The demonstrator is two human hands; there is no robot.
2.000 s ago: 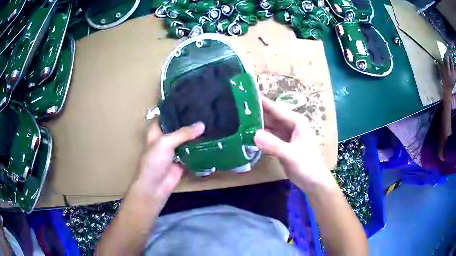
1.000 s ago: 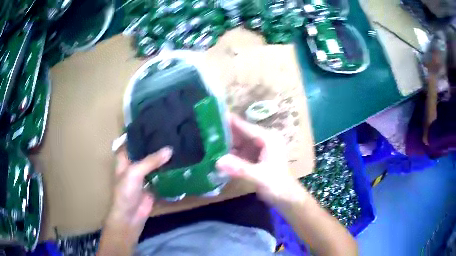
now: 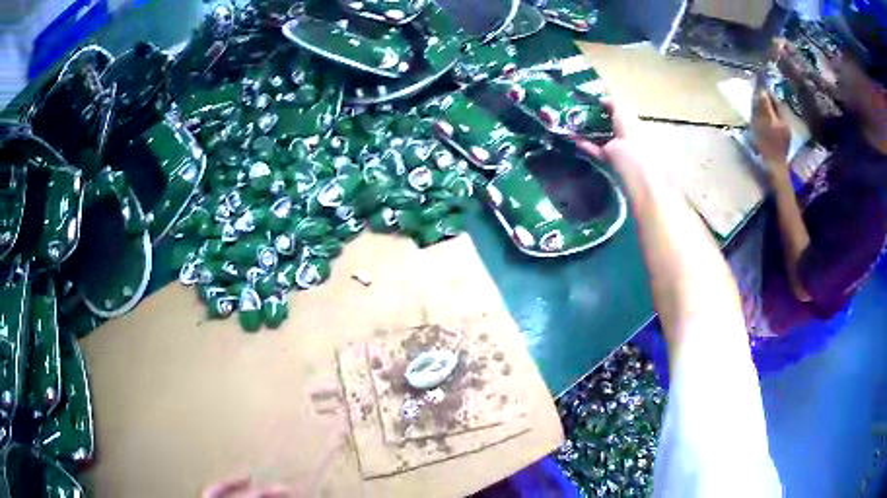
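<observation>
My right hand (image 3: 615, 144) reaches out to the upper right, with its fingers at the right end of a glossy green moulded body (image 3: 559, 109). That body lies among other green bodies, beside and above one with a dark recess (image 3: 554, 204). My left hand (image 3: 243, 488) is blurred and mostly cut off by the bottom edge; I cannot tell whether it holds anything. A small whitish oval dish (image 3: 431, 369) sits on a stained brown board (image 3: 408, 443) on the tan cardboard mat (image 3: 214, 389).
A large heap of small green-and-silver trim pieces (image 3: 321, 185) lies beyond the mat. Green bodies (image 3: 122, 243) stack at the left, with more at the far side. A crate of small pieces (image 3: 618, 428) stands below the table edge. Another person (image 3: 827, 224) works at the right.
The view has swung to the right and further over the bench. The body held in both hands is gone from over the mat. My right hand has reached far right; my left has dropped to the bottom edge.
</observation>
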